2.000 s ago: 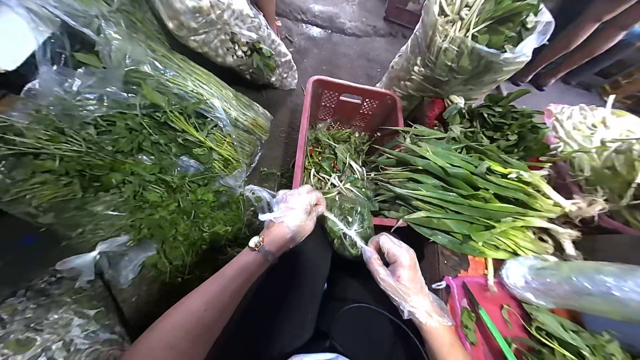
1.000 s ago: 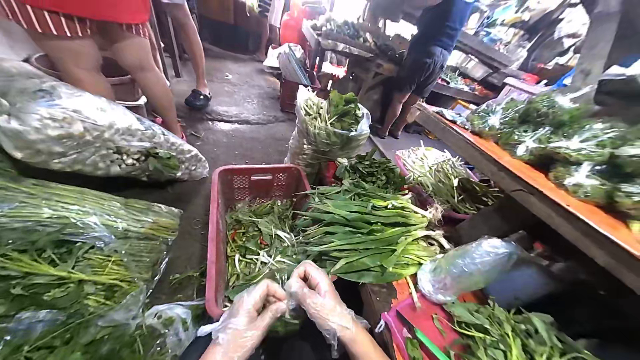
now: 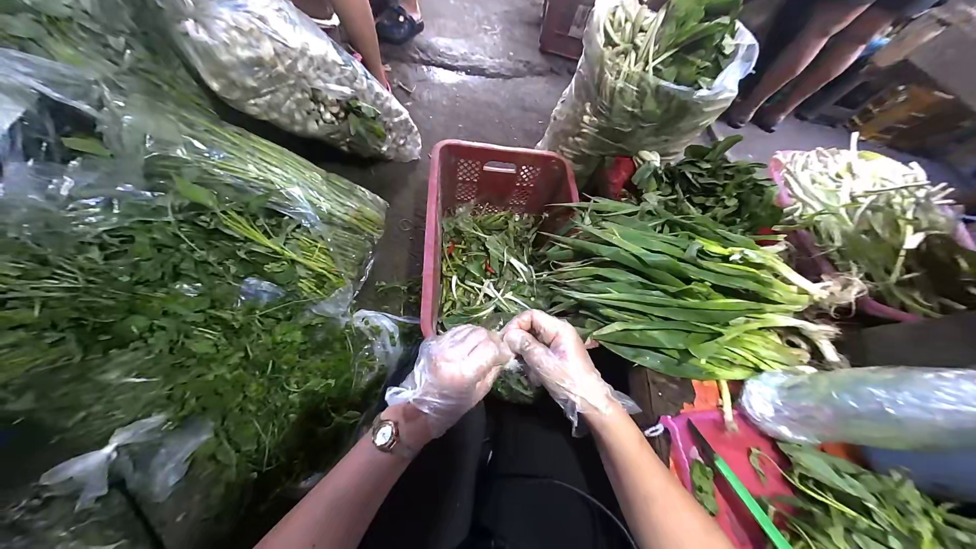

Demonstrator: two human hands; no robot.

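Observation:
My left hand (image 3: 459, 367), in a clear plastic glove and with a watch at the wrist, is closed at the near edge of a red plastic crate (image 3: 431, 252). My right hand (image 3: 555, 358), gloved the same way, meets it fingertip to fingertip. Between and below them hangs a small clear plastic bag of greens (image 3: 515, 385), its top pinched in my fingers. Cut greens (image 3: 488, 267) with white stalks and a few red bits lie in the crate. Long-leafed green stalks with roots (image 3: 686, 297) lie against its right side.
Leafy herbs in plastic (image 3: 191, 305) fill the left. A sack of pale vegetables (image 3: 297, 76) and a bag of greens (image 3: 648, 91) stand beyond. At lower right, a green-handled knife (image 3: 743, 488) lies on a pink board (image 3: 732, 427) near a plastic-wrapped roll (image 3: 862, 408). People's legs (image 3: 801, 61) are at the back.
Two seconds ago my hands were apart, with the bag's top stretched between them; now they are together at the bag's top. The view tilted up, then back down.

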